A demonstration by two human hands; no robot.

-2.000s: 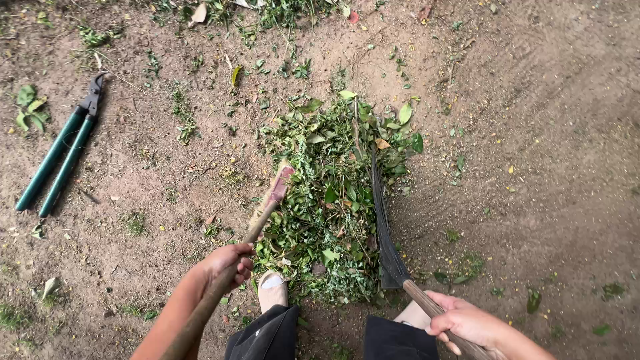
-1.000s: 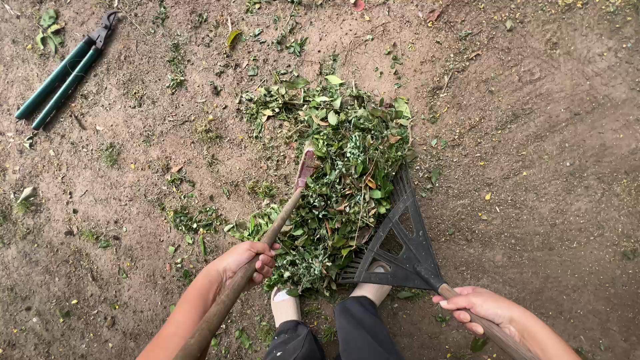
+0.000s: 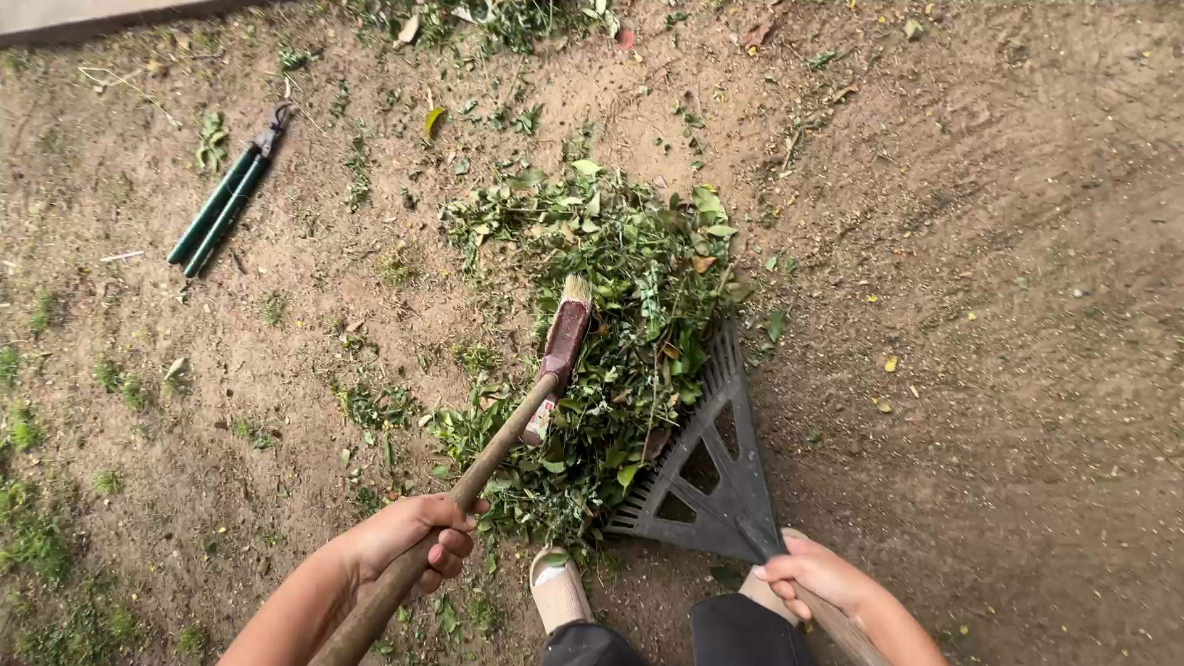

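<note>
My left hand (image 3: 421,546) is closed round the wooden handle of a push broom (image 3: 566,342), whose dark red head with pale bristles rests at the left side of a pile of green leaf clippings (image 3: 638,277). My right hand (image 3: 814,573) grips the wooden handle of a black plastic fan rake (image 3: 712,481) close to its head. The rake's tines lie against the lower right edge of the pile, their tips partly hidden by leaves.
Green-handled loppers (image 3: 222,213) lie on the dirt at the upper left. More clippings (image 3: 518,23) are at the top, near a concrete edge (image 3: 120,17). My feet in beige slippers (image 3: 560,592) stand just below the pile.
The rake, edge-on two seconds ago, has turned and shows its broad face against the pile. The broom's head has also turned, showing more of its top. Both hands have kept their holds.
</note>
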